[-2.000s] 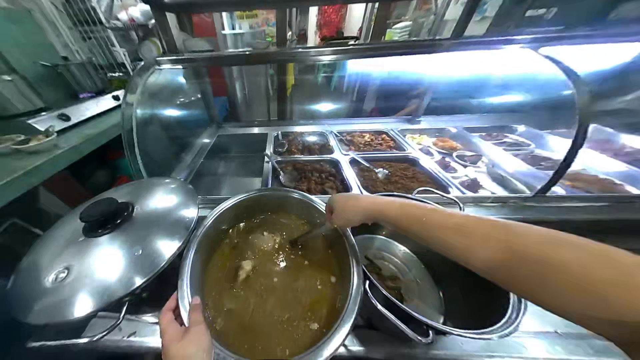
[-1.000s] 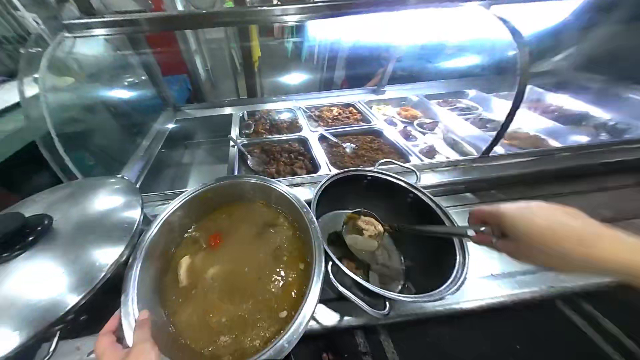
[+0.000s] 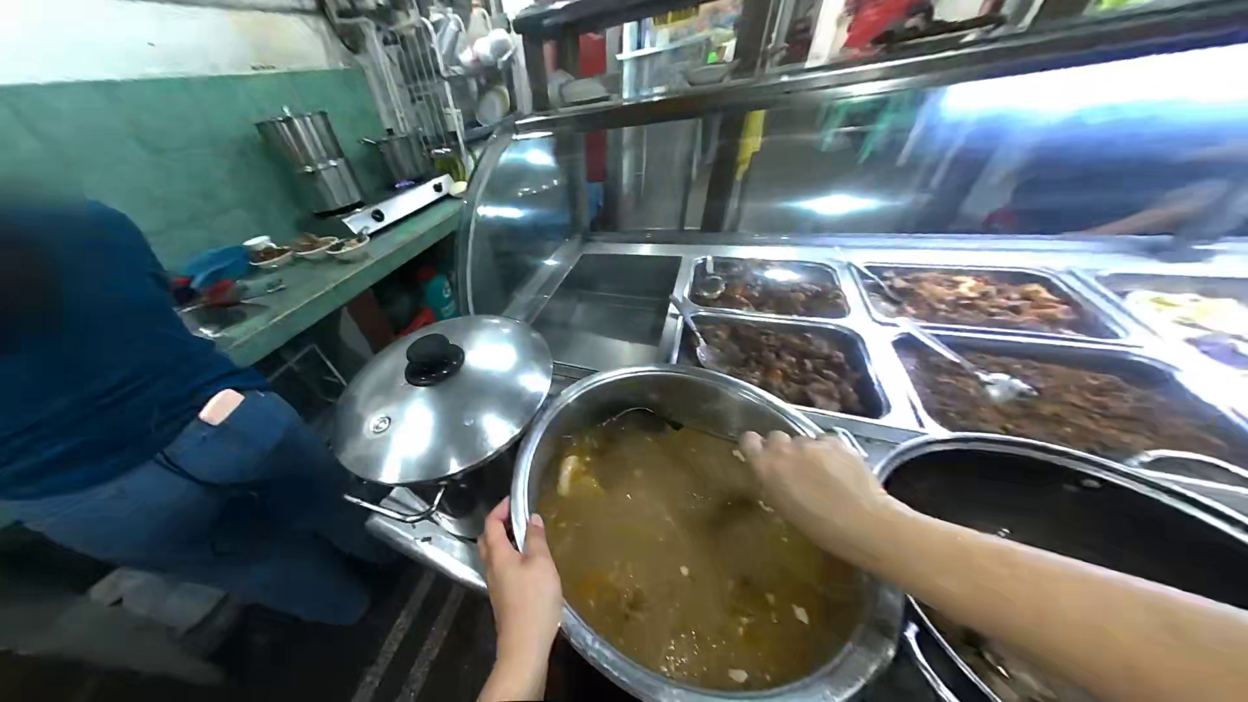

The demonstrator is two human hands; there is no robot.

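Observation:
A wide metal pot (image 3: 575,624) of cloudy brown soup (image 3: 682,546) stands in front of me, with pale pieces floating in it. The left side of its rim is gripped by my left hand (image 3: 522,585). Over the soup, my right hand (image 3: 804,478) is closed on the handle of a ladle (image 3: 648,419), whose bowl is partly sunk near the pot's far left wall. To the right stands a second pot (image 3: 1063,478) with a dark inside, partly covered by my right forearm; some food shows low in it.
A lidded pot (image 3: 453,390) stands at the left. Beyond are food trays (image 3: 790,361) with serving spoons under a curved glass guard (image 3: 526,214). A person in blue (image 3: 127,390) stands at far left by a green counter (image 3: 341,273) with a gas stove (image 3: 400,205).
My right hand has moved with the ladle from over the dark pot on the right back into the soup pot. The view has swung left. My left hand stays on the soup pot's rim.

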